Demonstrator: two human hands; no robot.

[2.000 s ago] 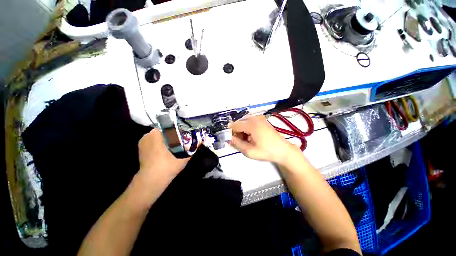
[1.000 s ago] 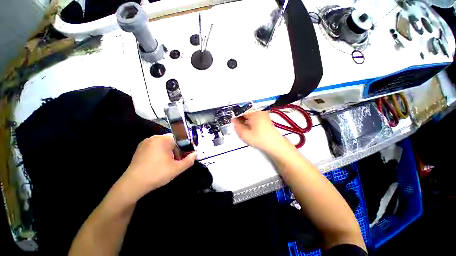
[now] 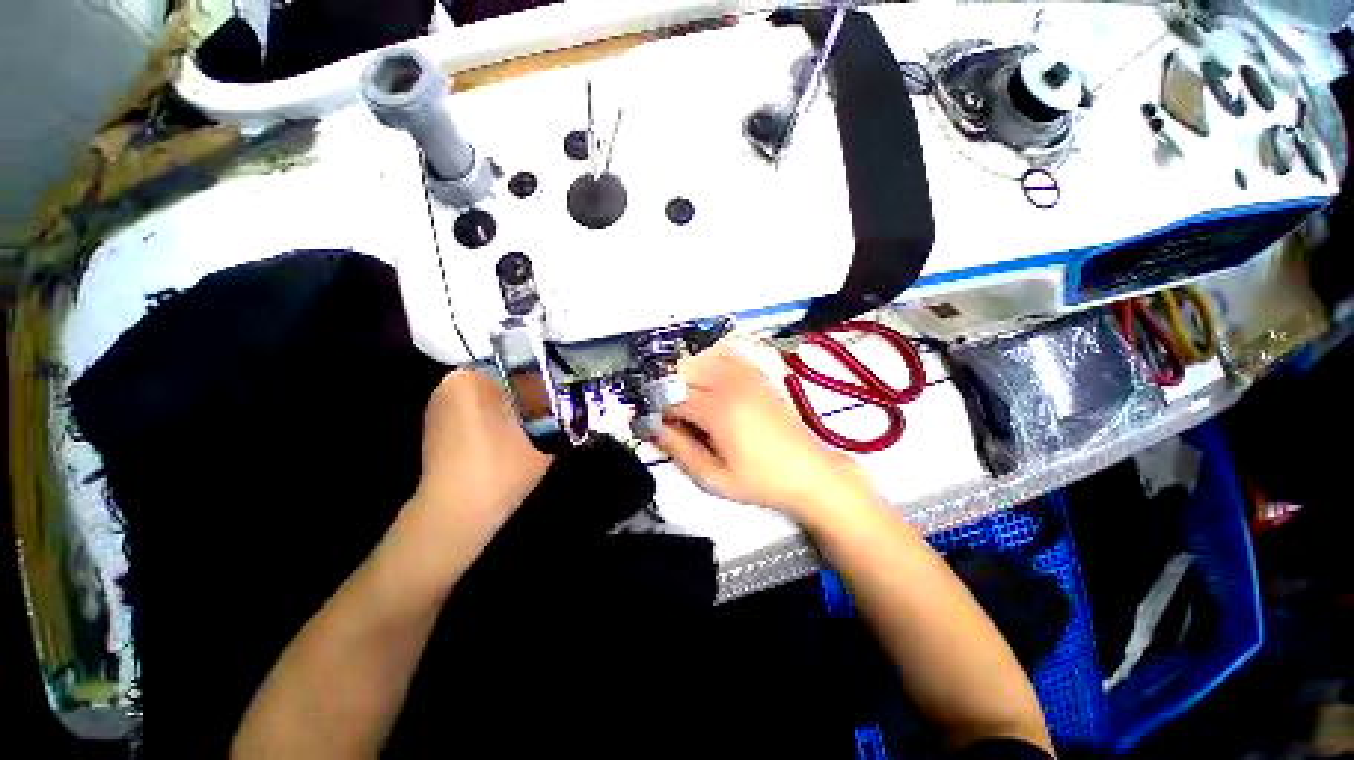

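Note:
The black garment piece (image 3: 253,431) lies over the left of the white machine table and down onto the lap. My left hand (image 3: 483,438) rests on the cloth just left of the shiny curved guard (image 3: 526,380), its fingertips partly behind it. I cannot tell if it pinches the cloth. My right hand (image 3: 743,431) is at the presser foot area (image 3: 653,383) under the left end of the white sewing machine head (image 3: 713,253). Its fingers are bent at the small metal parts; what they hold is hidden.
Red-handled scissors (image 3: 876,389) lie right of my right hand. A clear plastic packet (image 3: 1054,389) and scissors with red and yellow handles (image 3: 1173,334) lie farther right. A black strip (image 3: 887,164) hangs over the machine head. A blue basket (image 3: 1240,579) stands below the table.
My left hand has moved up beside the guard, its thumb no longer showing in front. My right hand has shifted slightly down. The black cloth edge has moved right, near the presser foot.

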